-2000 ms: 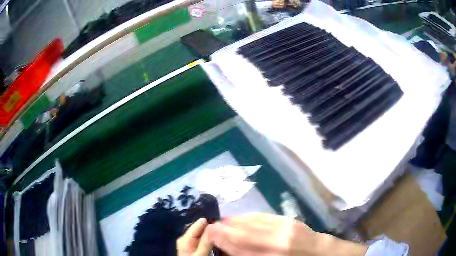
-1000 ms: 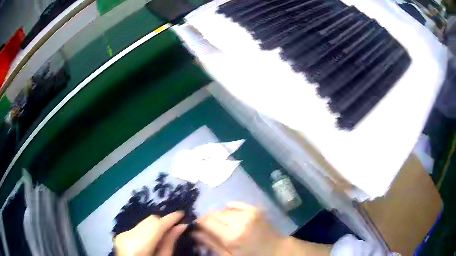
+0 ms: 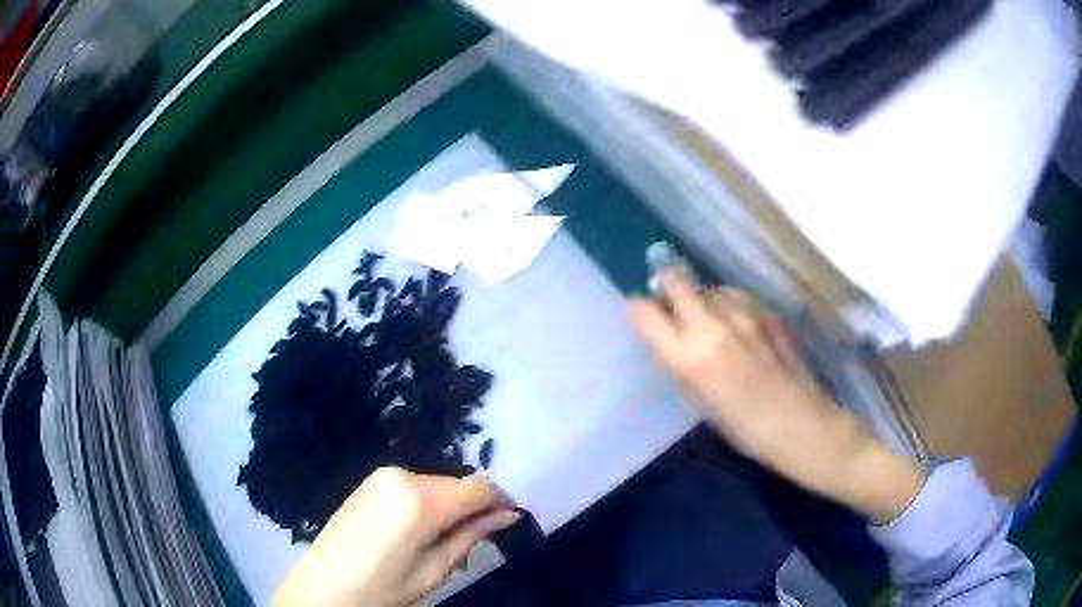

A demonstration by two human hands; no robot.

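A big loose heap of small black crescent pieces (image 3: 344, 397) lies on the white work sheet (image 3: 570, 379). My left hand (image 3: 409, 534) is at the heap's near right edge, thumb and finger pinched on a small dark piece (image 3: 528, 519), whose outline merges with dark cloth behind. My right hand (image 3: 753, 374), blurred, is right of the sheet over the squeeze bottle. Only the bottle's pale top (image 3: 661, 254) shows beyond the fingers; whether they grip it is hidden. White wipes (image 3: 481, 225) lie beyond the heap.
Stacked foam sheets (image 3: 113, 462) stand at left. At upper right, a white-covered stack (image 3: 937, 202) bears black strips (image 3: 854, 59), with brown cardboard (image 3: 991, 379) below it. A green wall or ledge (image 3: 273, 131) runs behind. Dark cloth (image 3: 664, 522) is at the near edge.
The view has tilted down, so the bench sits higher in the picture. My hands were together over the heap; my right hand has moved right to the bottle.
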